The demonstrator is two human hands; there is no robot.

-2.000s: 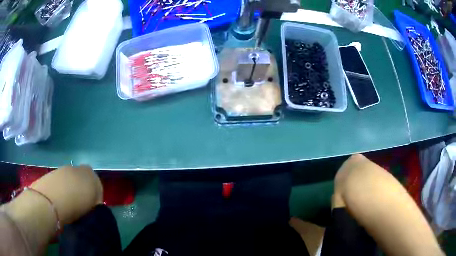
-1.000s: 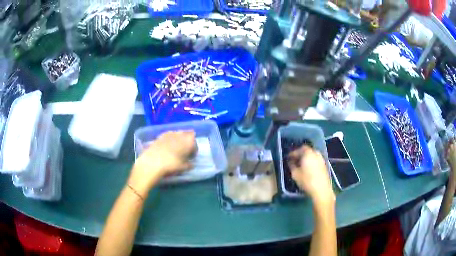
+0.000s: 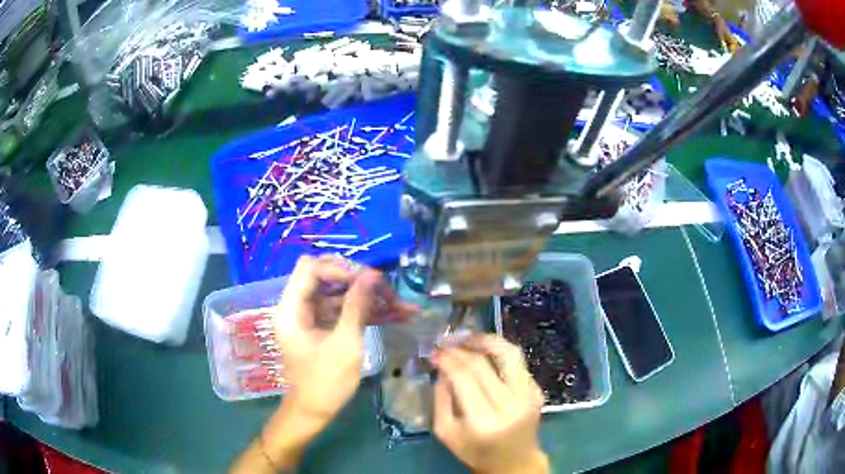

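Note:
The teal hand press (image 3: pixel 537 46) stands in front of me, its worn base plate (image 3: pixel 408 398) partly covered by my hands. My left hand (image 3: pixel 324 324) is left of the fixture, its fingers closed on a thin red-ended stick that points right. My right hand (image 3: pixel 486 393) is at the fixture, fingertips pinched together beside the stick's end; whether it holds a ring is too small and blurred to tell. The left tub (image 3: pixel 215 356) holds red-and-white sticks. The right tub (image 3: pixel 598 393) holds black rings.
The press lever (image 3: pixel 704 111) slants to a red knob (image 3: pixel 825 23) at upper right. A blue tray (image 3: pixel 224 199) of loose sticks is behind the left tub. A smartphone (image 3: pixel 635 319), another blue tray (image 3: pixel 718 176), a whitish tub (image 3: pixel 153 264) and stacked boxes (image 3: pixel 56 352) lie around.
Both hands have left the tubs and come together at the fixture under the press. The view has shifted, and the press body now looks larger and nearer.

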